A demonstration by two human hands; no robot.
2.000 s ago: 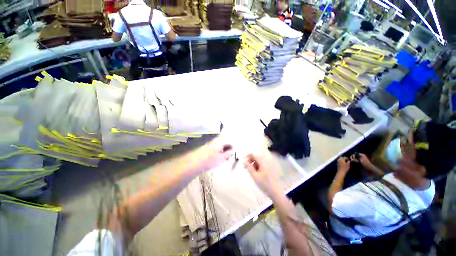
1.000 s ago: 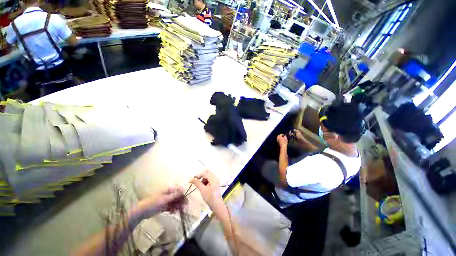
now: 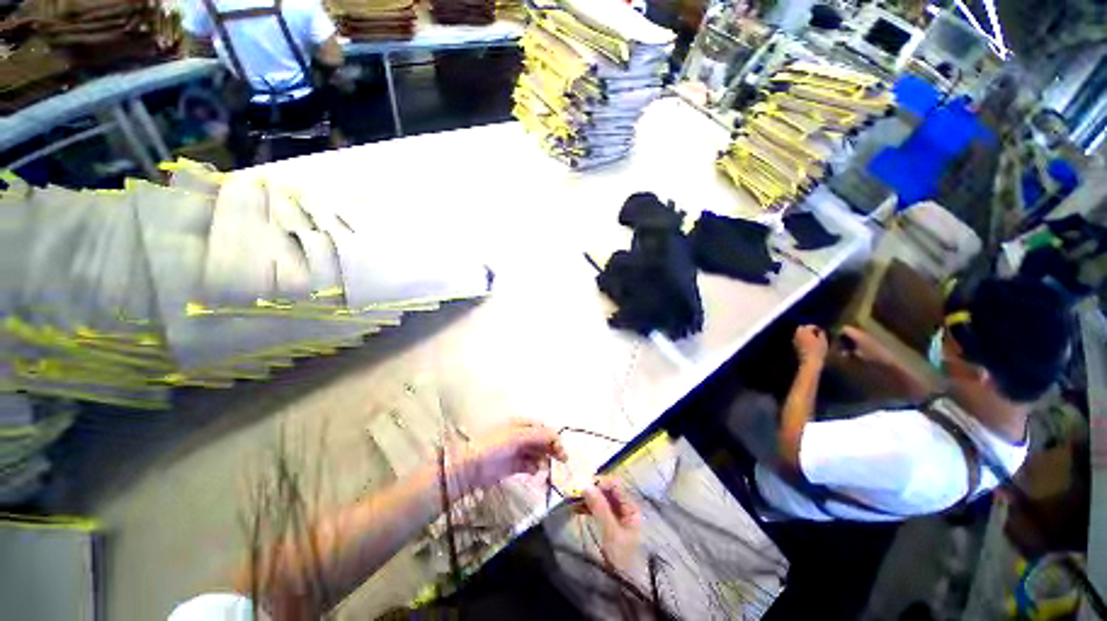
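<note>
My left hand [image 3: 529,451] and my right hand [image 3: 611,510] are close together over the table's front edge. A thin dark cord [image 3: 589,434] runs from the fingertips of my left hand in a bent line and hangs between the hands. My left fingers pinch it. My right fingers are closed near its lower end; what they hold is too small and blurred to tell. Small grey strips [image 3: 407,439] lie on the table behind my left forearm. A grey panel with yellow edging [image 3: 710,522] lies below the table edge, beside my right hand. Dark hair strands cross the view.
Fanned grey panels [image 3: 170,279] with yellow edging cover the table's left. Black fabric [image 3: 656,279] lies mid-table. Stacked panels [image 3: 595,85] and another stack [image 3: 801,127] stand behind. A seated person [image 3: 886,449] is at the right; another person [image 3: 261,49] stands beyond the table.
The view has swung back left. My hands are now at the table edge, a little apart, with the thin cord bent between them. My right hand has moved lower than my left.
</note>
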